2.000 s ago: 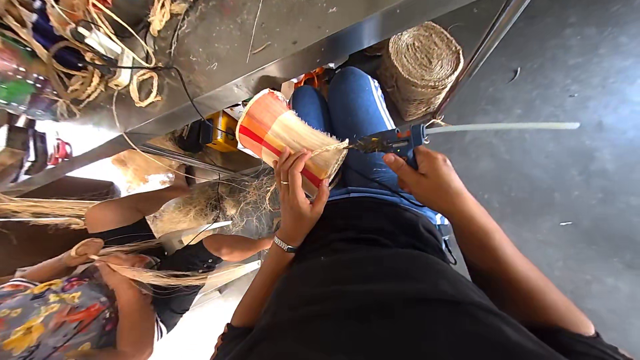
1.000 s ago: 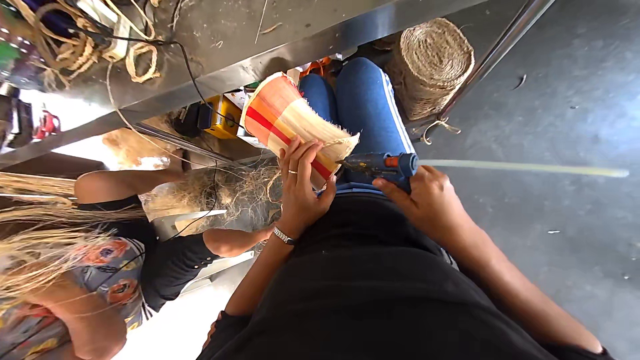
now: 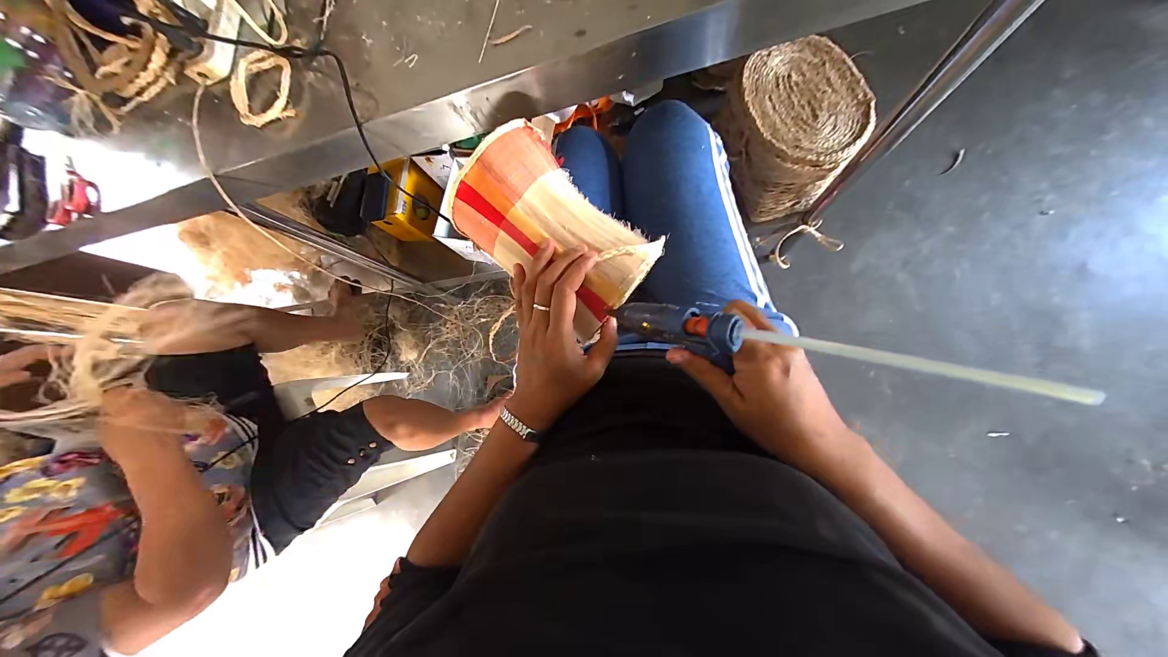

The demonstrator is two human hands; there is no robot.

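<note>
My left hand (image 3: 555, 333) holds a flared, waisted fiber piece (image 3: 538, 205) with orange, red and pale stripes over my lap. A hot glue gun (image 3: 680, 328), blue with an orange part, is gripped in my right hand (image 3: 776, 388). Its nozzle points at the striped piece's lower end, close to my left fingertips; whether it touches cannot be told. From the gun's back a long translucent glue stick (image 3: 931, 365) sticks out to the right.
A metal table (image 3: 411, 55) with cords and fiber loops (image 3: 263, 88) spans the top. Beneath it is a yellow box (image 3: 408, 199). A coiled roll of braided fiber (image 3: 803, 119) stands by the table leg (image 3: 922, 109). At left, a co-worker (image 3: 173, 474) handles long pale fibers. Loose fiber lies between us.
The glue gun's nozzle has moved from the striped piece's open rim down toward its lower edge beside my left hand. The co-worker's hands and fibers have moved.
</note>
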